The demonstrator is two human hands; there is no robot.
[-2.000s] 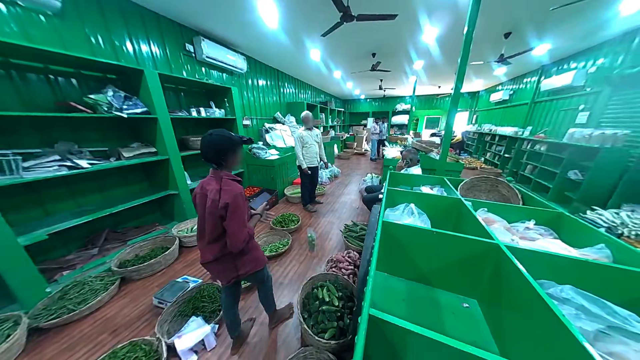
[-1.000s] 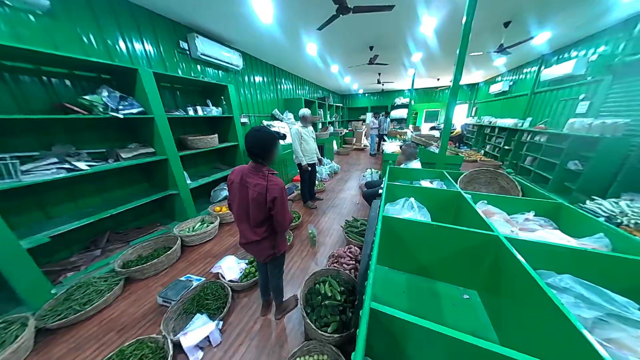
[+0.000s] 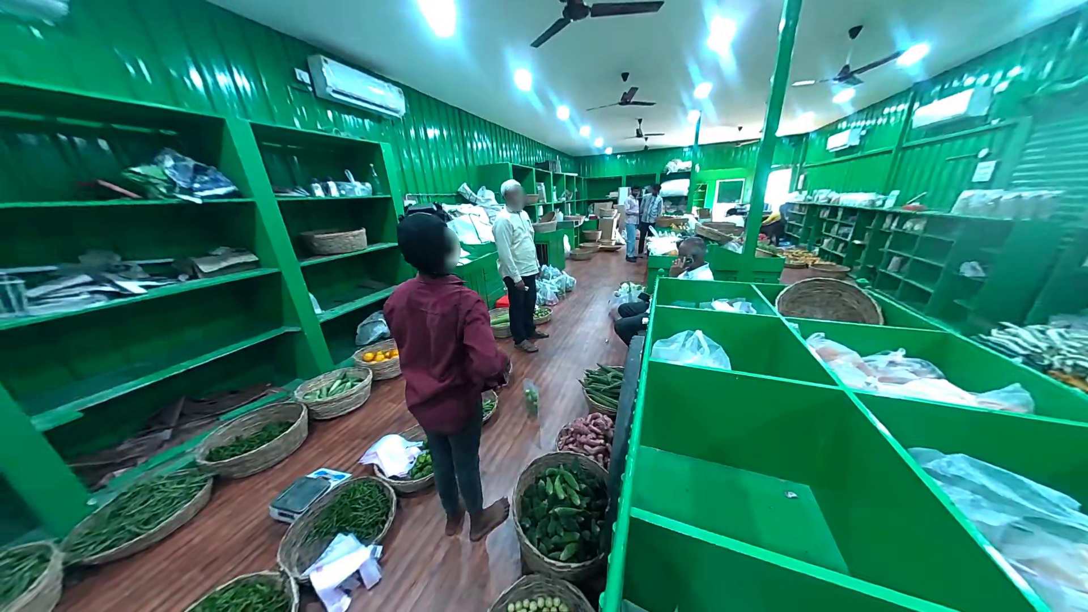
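Observation:
Neither my left hand nor my right hand shows in the head view. Nearest below are a wicker basket of green vegetables [image 3: 563, 514], a basket of small round green produce [image 3: 541, 595] and the partitioned green bin unit [image 3: 731, 501]. Left of these, a basket of green beans or chillies [image 3: 348, 510] has white papers [image 3: 344, 568] over its rim. A digital scale [image 3: 308, 495] rests on the wooden floor beside it. Plastic bags [image 3: 690, 348] lie in some bin compartments, and an empty wicker basket [image 3: 829, 302] sits on the far part of the unit.
A person in a maroon shirt [image 3: 444, 348] stands barefoot in the aisle among the baskets. Beyond are a standing person in a light shirt [image 3: 515, 255] and a seated person [image 3: 693, 259] by the bins. Green shelves [image 3: 153, 297] line the left wall; a green post [image 3: 769, 127] rises behind the bins.
The person in maroon, first facing right with the arms in front, has turned more away from me. The basket with white cloth or paper beside that person, hidden two seconds ago, now shows.

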